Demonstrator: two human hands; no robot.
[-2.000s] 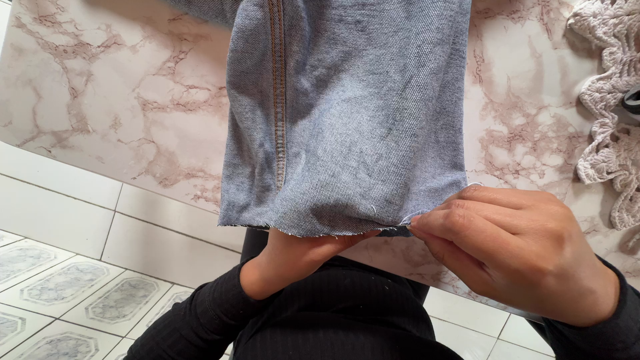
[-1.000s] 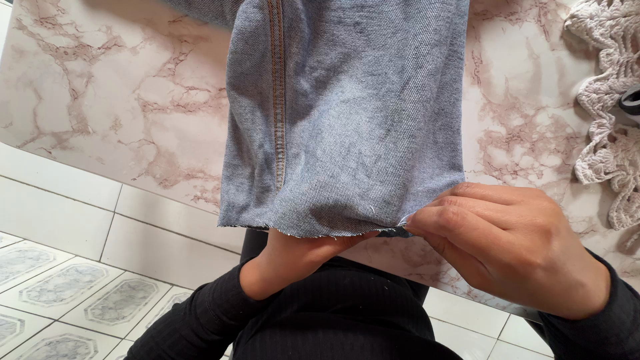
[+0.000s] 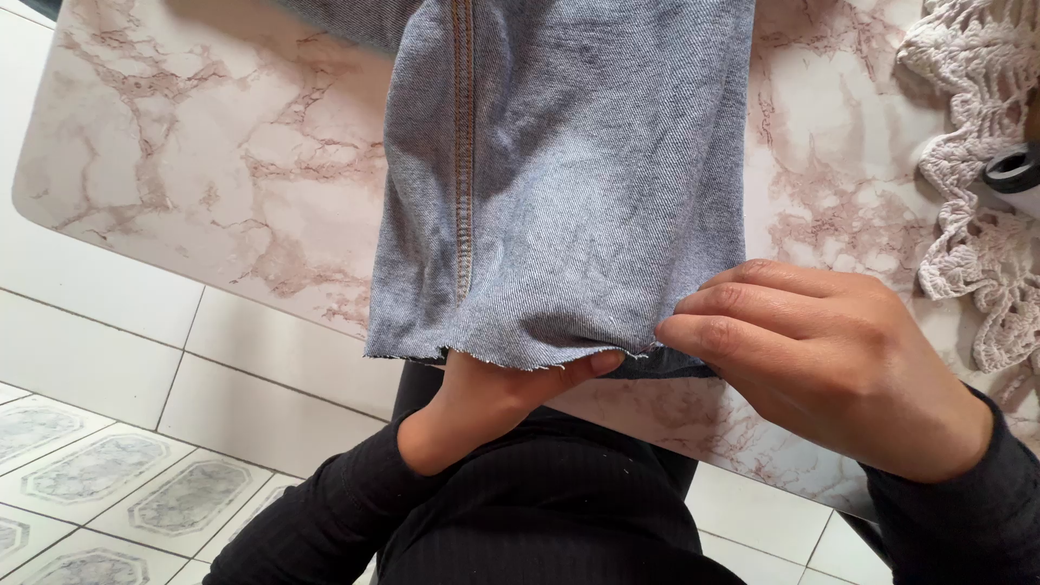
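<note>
A blue denim trouser leg (image 3: 601,187) lies over the table with its raw, frayed edge toward me; a seam with orange-brown stitching runs down its left part. My left hand (image 3: 504,398) reaches inside the open end, its fingers hidden under the denim and its thumb showing at the frayed edge. At the right part of that edge, my right hand (image 3: 821,349) pinches the cloth between thumb and fingers, close to the left thumb. Loose white threads stick out beside the right fingertips.
The table (image 3: 203,162) has a pink-veined marble pattern and a rounded left corner. A cream crocheted cloth (image 3: 959,179) lies at the right edge, with a partly visible white object with a black ring (image 3: 1011,171) on it. Tiled floor (image 3: 106,479) shows below the table.
My left thumb has come into view at the frayed edge, near my right fingers. Both hands otherwise stay at the denim's open end.
</note>
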